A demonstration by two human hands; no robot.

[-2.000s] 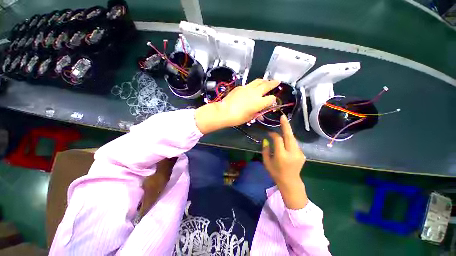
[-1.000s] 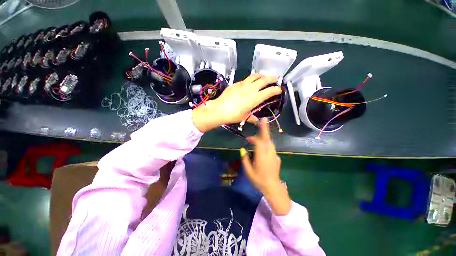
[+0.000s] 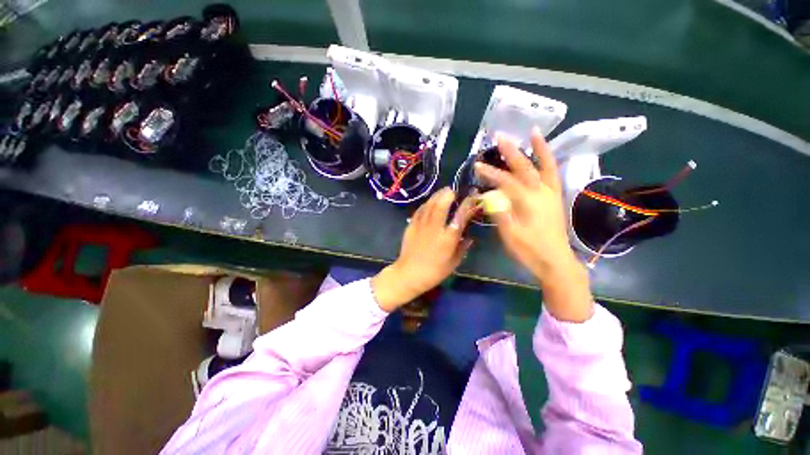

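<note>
The third camera housing from the left (image 3: 464, 180), a white shell with a black inside, stands open on the bench, largely hidden by my hands. My left hand (image 3: 431, 240) is at its near left rim, fingers bent; whether it grips a wire is hard to tell. My right hand (image 3: 533, 204), with a yellow band on one finger, is over the housing with its fingers spread. The white mounting bracket (image 3: 526, 111) lies behind it. Two more open housings stand to the left (image 3: 402, 163), and one to the right (image 3: 622, 216), with red, orange and pale wires sticking out.
Rows of black camera modules (image 3: 155, 127) fill the bench's left end. A tangle of translucent loops (image 3: 275, 182) lies beside the housings. An open carton (image 3: 146, 355) with a white camera (image 3: 233, 342) is below the bench. A red stool (image 3: 58, 258) and blue stool (image 3: 702, 388) stand on the floor.
My left hand has drawn back from over the housing to its near left side. My right hand has moved up and over the housing. The carton's inside and the white camera are now uncovered.
</note>
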